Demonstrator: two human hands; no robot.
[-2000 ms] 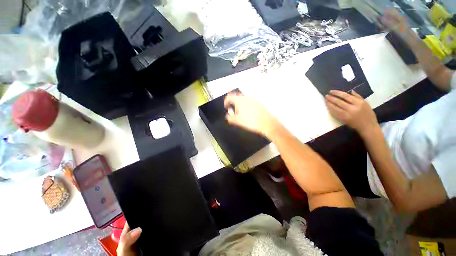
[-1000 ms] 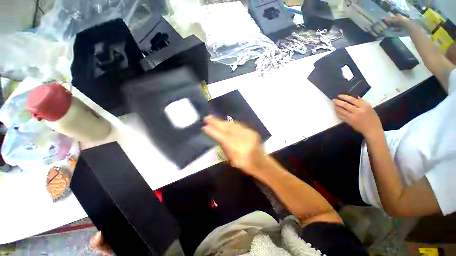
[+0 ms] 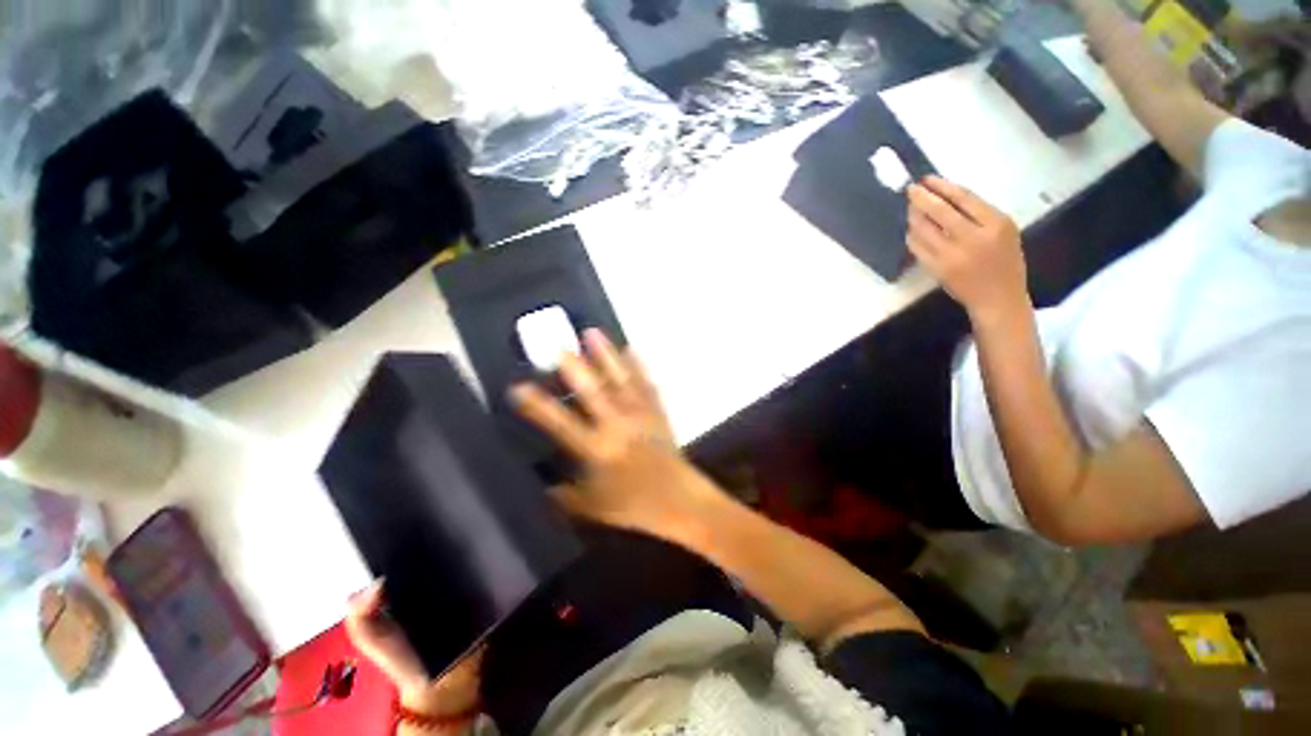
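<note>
A black insert tray (image 3: 511, 281) lies on the bench in front of me with a small white case (image 3: 546, 339) seated in its cut-out. My right hand (image 3: 611, 446) is over the near end of the tray, fingers spread, slightly blurred, fingertips close to the white case. My left hand (image 3: 410, 669), with a bead bracelet at the wrist, is shut on a black box (image 3: 439, 496) at its lower left edge. The box is tilted and hides part of the tray's near left side.
Stacked black inserts (image 3: 137, 259) stand at the left. A flask (image 3: 101, 439) and a phone (image 3: 187, 611) are at the far left. A cable pile (image 3: 719, 122) lies beyond. A co-worker's hand (image 3: 971, 245) touches another insert (image 3: 848, 187); a black box (image 3: 1045, 89) lies farther right.
The insert with the white case has moved from the left bench area onto the place of the flat black piece. My right hand has let go of it. The box in my left hand has turned.
</note>
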